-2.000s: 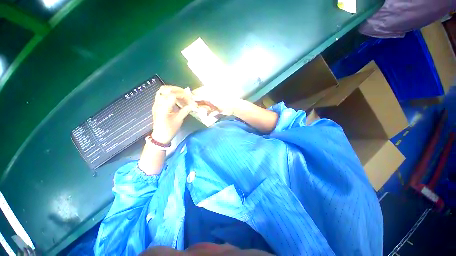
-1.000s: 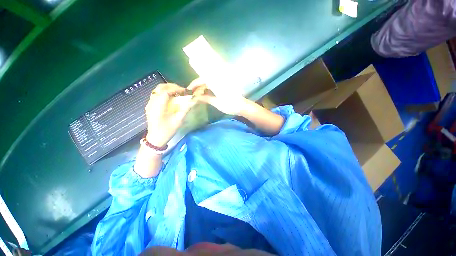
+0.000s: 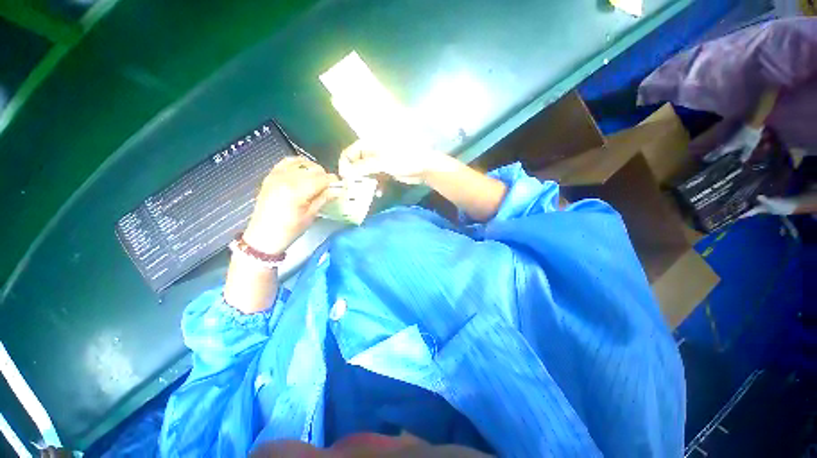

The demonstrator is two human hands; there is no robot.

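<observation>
A pale label sheet (image 3: 352, 202) is held between my hands, close to my chest. My left hand (image 3: 288, 201), with a band on the wrist, grips the sheet at its left edge. My right hand (image 3: 387, 163) has its fingers pinched at the sheet's upper edge; glare hides whether they hold a small label. A black retail box (image 3: 202, 210) with white text rows lies on the bench, left of and partly behind my left hand. A label stack (image 3: 354, 85) lies beyond my right hand, washed out by glare.
The glossy green bench (image 3: 502, 54) curves around in front. An open carton (image 3: 627, 210) stands below the bench at right. A person in a pink sleeve (image 3: 717, 76) with gloved hands holds another black box (image 3: 727, 186) beside it. White strips (image 3: 27, 394) lie at the far left.
The label sheet shows more clearly between my hands, which have shifted slightly. The neighbour's gloved hands and a black box have come into view beside the carton.
</observation>
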